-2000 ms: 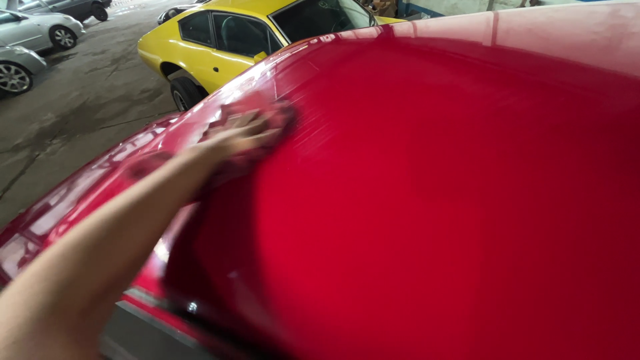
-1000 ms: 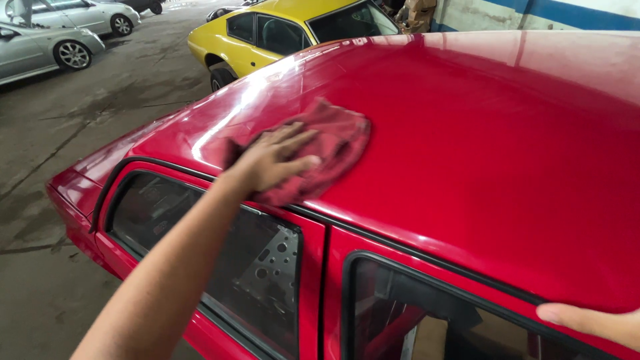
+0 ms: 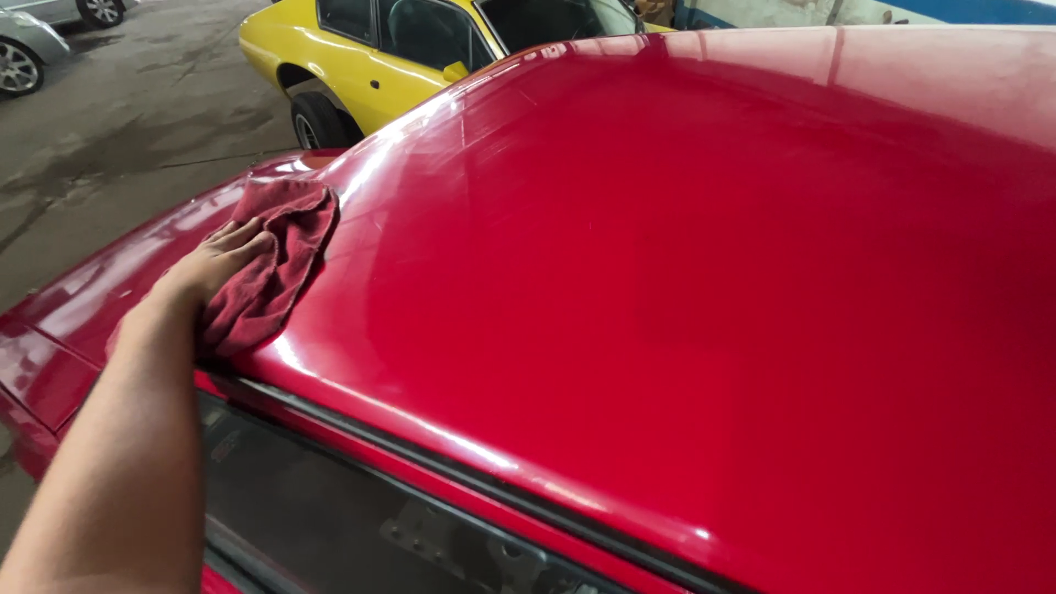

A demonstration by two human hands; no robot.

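My left hand (image 3: 219,262) lies palm down on a crumpled red cloth (image 3: 285,260), with its fingers over the cloth's left part. The cloth rests against the sloping left edge of a glossy red car roof (image 3: 594,272), where the roof drops toward the lower bodywork. Its free folds spread up and to the right of my fingers. Light streaks and reflections show on the paint. My forearm comes in from the lower left and covers part of the side. My right hand is out of view.
Below the roof edge run a dark trim strip (image 3: 462,474) and a side window (image 3: 330,503). Lower red bodywork (image 3: 140,239) extends at the left. A yellow car (image 3: 363,70) stands beyond the roof, and a silver car (image 3: 29,45) is parked at the upper left.
Since one second ago my left hand and the cloth have moved from above the side windows to the roof's far left edge. My right hand, seen then at the right, has left the view.
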